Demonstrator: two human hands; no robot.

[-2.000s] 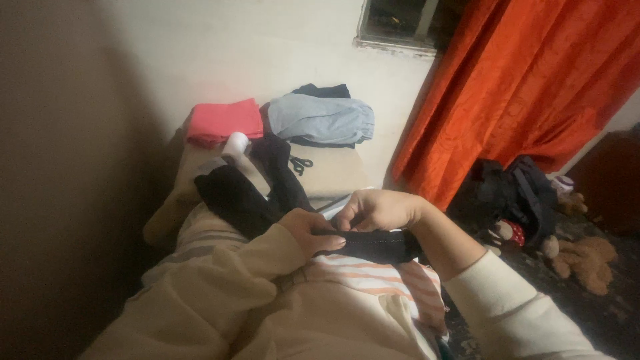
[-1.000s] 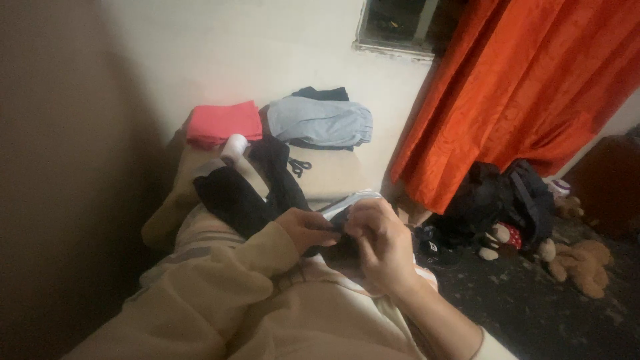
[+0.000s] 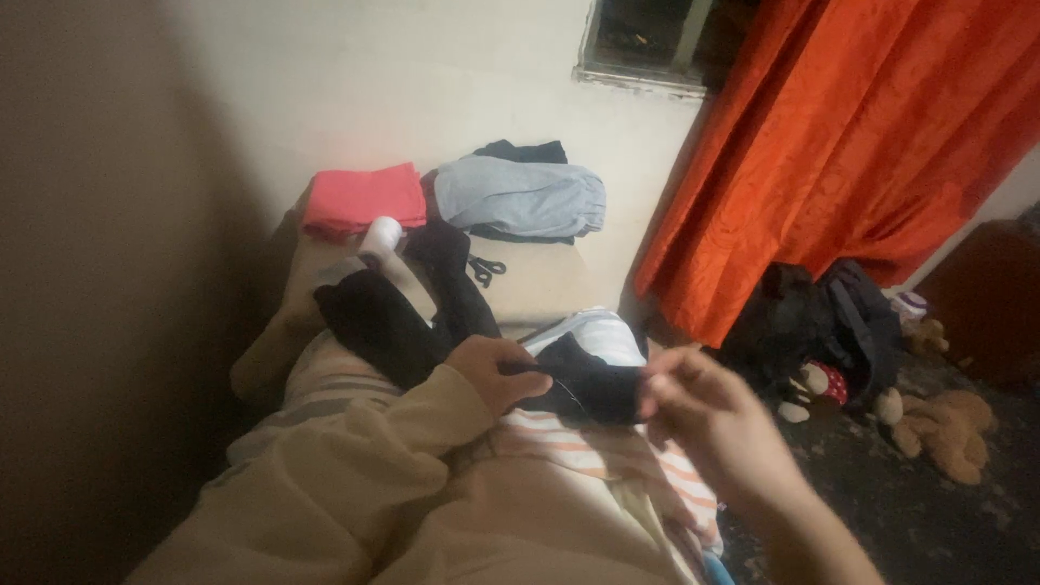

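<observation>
Black cloth (image 3: 597,394) lies across my lap, over striped fabric (image 3: 544,439). My left hand (image 3: 504,375) pinches its edge between thumb and fingers. At the cloth's right end is my right hand (image 3: 678,394), its fingers bent close together; whether it grips the cloth or a needle cannot be told. A thin pale thread (image 3: 569,390) shows against the black between the hands. More black cloth (image 3: 390,325) stretches away to the upper left. Beyond it are a white spool-like roll (image 3: 383,236) and black-handled scissors (image 3: 486,268).
Folded pink cloth (image 3: 364,199) and a folded light-blue garment (image 3: 516,195) rest on the beige surface (image 3: 536,280) by the wall. An orange curtain (image 3: 796,162) hangs at right, beside a window (image 3: 650,41). A black bag (image 3: 853,317) and a brown plush toy (image 3: 946,431) are on the floor.
My right hand moved from close beside my left hand to the right end of the black cloth. My left hand has stayed on the cloth throughout.
</observation>
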